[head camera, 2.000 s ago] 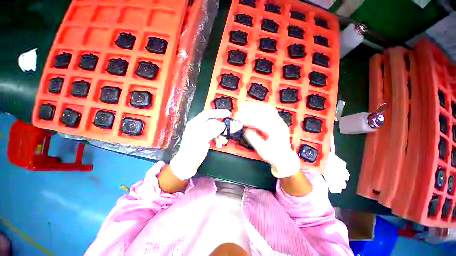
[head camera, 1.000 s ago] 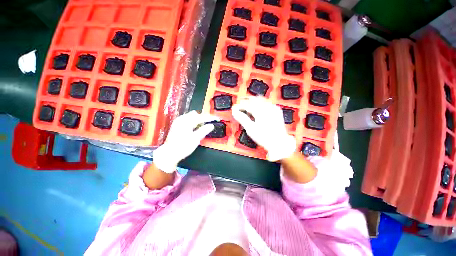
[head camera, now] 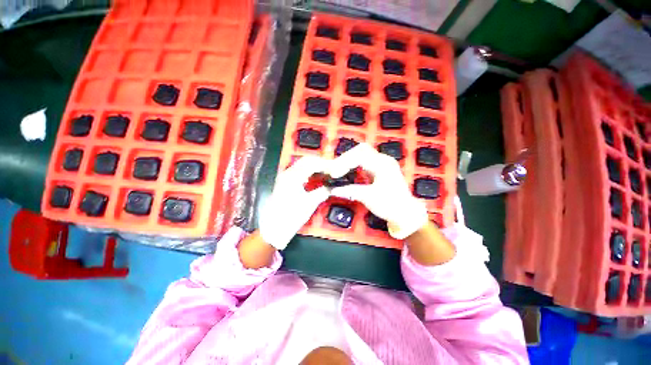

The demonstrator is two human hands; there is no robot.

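The orange-red foam tray (head camera: 291, 142) in front of me holds rows of small black squarish units. My left hand (head camera: 293, 203) and my right hand (head camera: 385, 192), both in white gloves, meet over its near half. Their fingertips close on a small black unit (head camera: 341, 180), mostly covered by the fingers. A unit with a round lens-like centre (head camera: 340, 215) lies in a pocket just below the hands. My right hand partly covers another unit in the near row.
A partly filled foam tray (head camera: 135, 57) lies left on crinkled clear film (head camera: 246, 142). Stacked trays (head camera: 539, 214) stand right. A whitish bottle (head camera: 489, 180) lies beside the middle tray, another bottle (head camera: 470, 68) at its far right corner. A red stool (head camera: 43, 246) is below left.
The hands were apart low over the tray a second ago; now their fingertips meet around a unit. The view has shifted, so the trays appear lower.
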